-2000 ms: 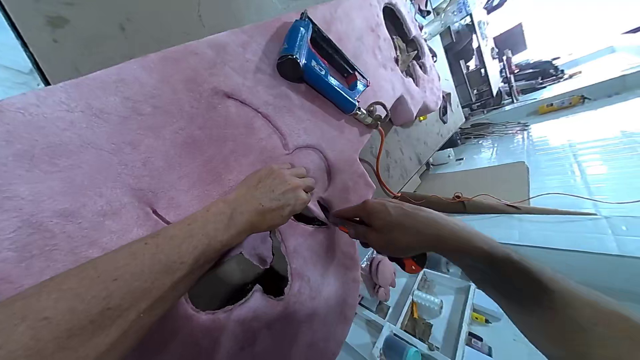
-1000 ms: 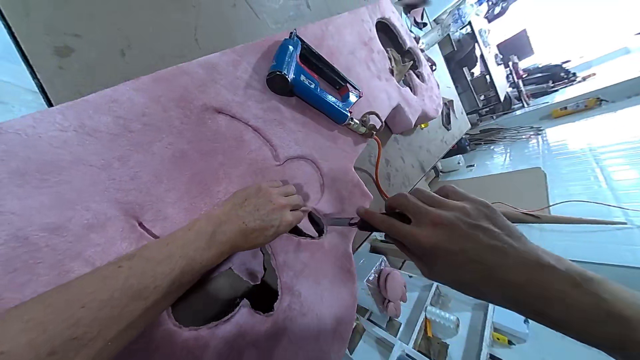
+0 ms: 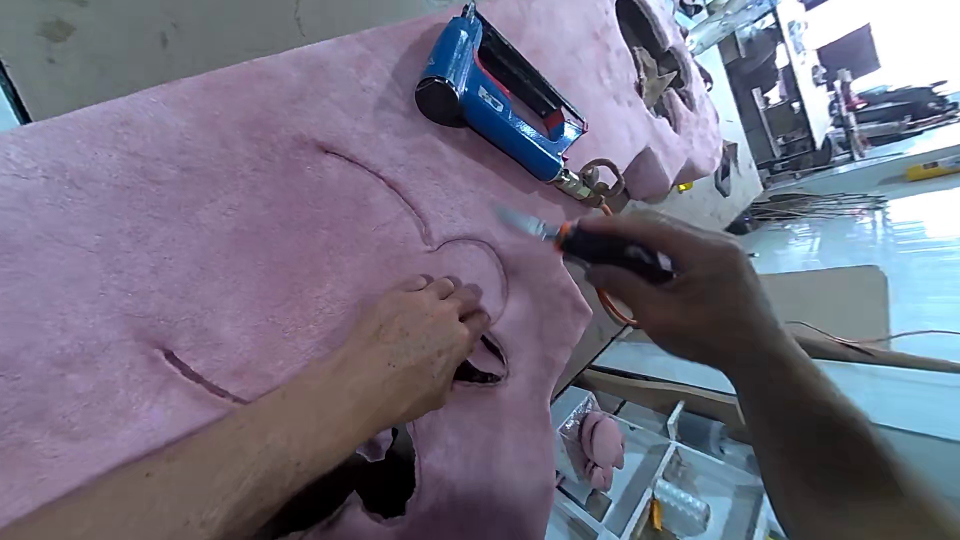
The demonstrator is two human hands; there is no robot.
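A thick pink padded sheet, perhaps foam (image 3: pixel 247 247), spreads across the view, with curved slits and several cut-out holes. My left hand (image 3: pixel 420 345) presses on it with bent fingers, beside a small hole (image 3: pixel 484 364); whether the fingers pinch the sheet's edge cannot be told. My right hand (image 3: pixel 675 277) grips a utility knife (image 3: pixel 615 251) with a dark and orange handle. Its blurred blade points left, over the sheet near the curved slit; whether it touches is unclear. Behind them a blue air-powered staple gun (image 3: pixel 502 112) rests on the sheet.
An orange air hose (image 3: pixel 616 309) runs from the staple gun past the sheet's right edge. A larger hole lies under my left forearm. At lower right stands a white divided tray (image 3: pixel 664 457) with pink pieces and a clear roll. Further back are thin rods (image 3: pixel 817 204) and cluttered shelving.
My right hand has lifted the knife away from the small hole, toward the staple gun. My left hand stays on the sheet near that hole. The view has moved closer.
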